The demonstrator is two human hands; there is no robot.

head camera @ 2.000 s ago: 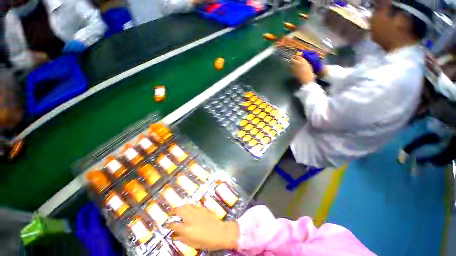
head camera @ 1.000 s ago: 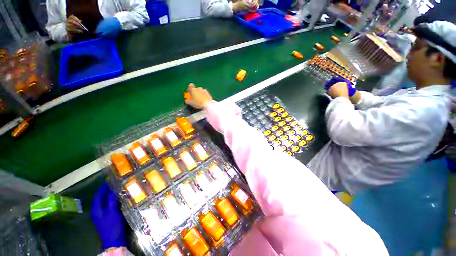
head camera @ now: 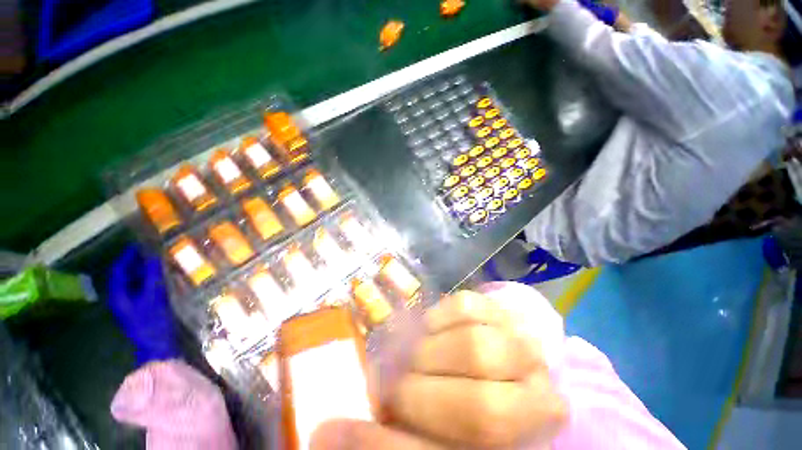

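My bare right hand (head camera: 475,378) holds an orange unit (head camera: 327,373) with a white label up close to the camera, over the near part of the blister tray. The blister tray (head camera: 189,303) holds rows of orange units, many with white labels washed out by glare. My left hand (head camera: 141,303), in a blue-violet glove, is at the tray's left side, partly hidden by the tray edge. Its fingers are blurred, and I cannot tell whether it grips the tray.
A green conveyor belt (head camera: 220,75) with a pale rail (head camera: 413,75) runs behind, carrying two orange units. A small-pocket tray (head camera: 431,127), partly filled, lies to the right. A green box (head camera: 40,292) is at left, a blue bin (head camera: 92,22) across the belt. A white-smocked worker (head camera: 677,132) is at right.
My right hand has come back from the belt and now holds an orange unit close to the camera. The view has tilted down. My left hand remains at the tray's left side.
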